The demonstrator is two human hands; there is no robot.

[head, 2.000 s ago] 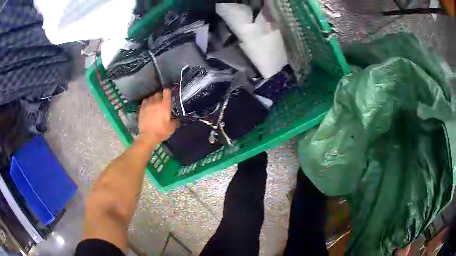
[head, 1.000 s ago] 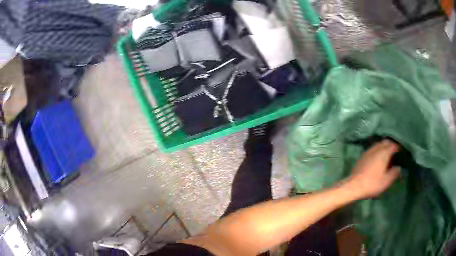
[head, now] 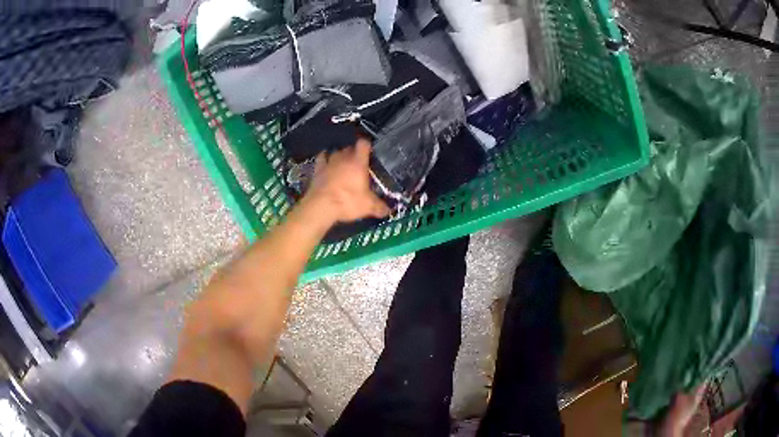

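Observation:
The green slotted crate (head: 256, 224) lies in front of me on the floor, holding tied bundles. My left hand (head: 342, 183) reaches into its near left part, thumb and fingers spread around the left end of a dark bundle (head: 418, 141). The bundle is creased and has a pale tie strip; my fingertips are partly hidden against it. A grey bundle (head: 337, 64) tied with a white strip lies behind. White pieces (head: 487, 51) lie towards the back. The limp green sack (head: 683, 213) is right of the crate. My right hand is not visible.
A blue bin (head: 60, 247) stands on the floor at the left. A dark ribbed textile pile (head: 60, 51) is at the upper left. My dark-clad legs (head: 410, 333) are below the crate. Brown cardboard (head: 598, 350) lies beside them under the sack's edge. Thin metal legs show at the bottom.
My left hand has moved from the sack's opening back into the crate, onto the dark bundle. That bundle lay flat before and now looks bent up. The sack has sagged, its opening less visible.

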